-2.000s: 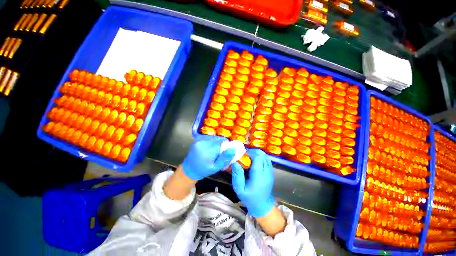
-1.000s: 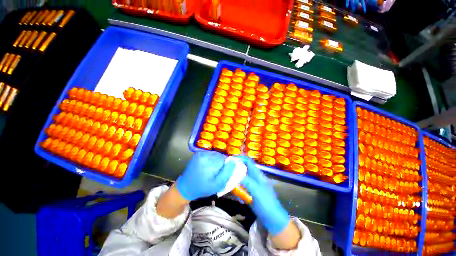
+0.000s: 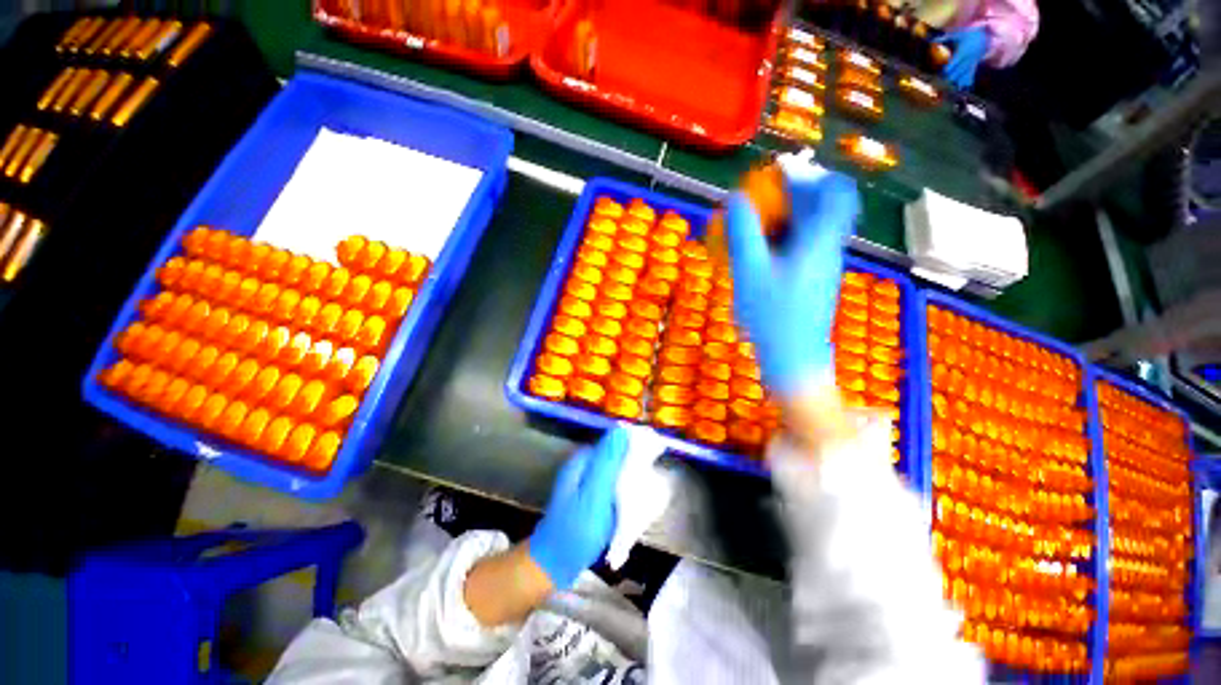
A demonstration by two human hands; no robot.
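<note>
My left hand [image 3: 584, 511], in a blue glove, holds a limp white cloth [image 3: 640, 498] just in front of the main tray's near edge. My right hand [image 3: 793, 288], in a blue glove and blurred, is raised over the far part of the main blue tray [image 3: 552, 407]. A blurred orange part [image 3: 767, 198] shows at its fingertips. Rows of orange parts [image 3: 603, 308] lie in the main tray; my right hand and forearm hide some of them.
The left blue tray [image 3: 471, 228] holds orange rows and a white sheet [image 3: 362, 201]. Right-hand trays [image 3: 1094, 515] hold orange rows. Beyond are red trays [image 3: 670, 67], a stack of wipes [image 3: 967, 241] and a person's gloved hand [image 3: 964, 56]. A blue stool [image 3: 147, 602] stands lower left.
My hands have separated. My right hand has moved up and away over the main tray with an orange part; my left hand stays low with the cloth. A person's pink sleeve shows more at the top right.
</note>
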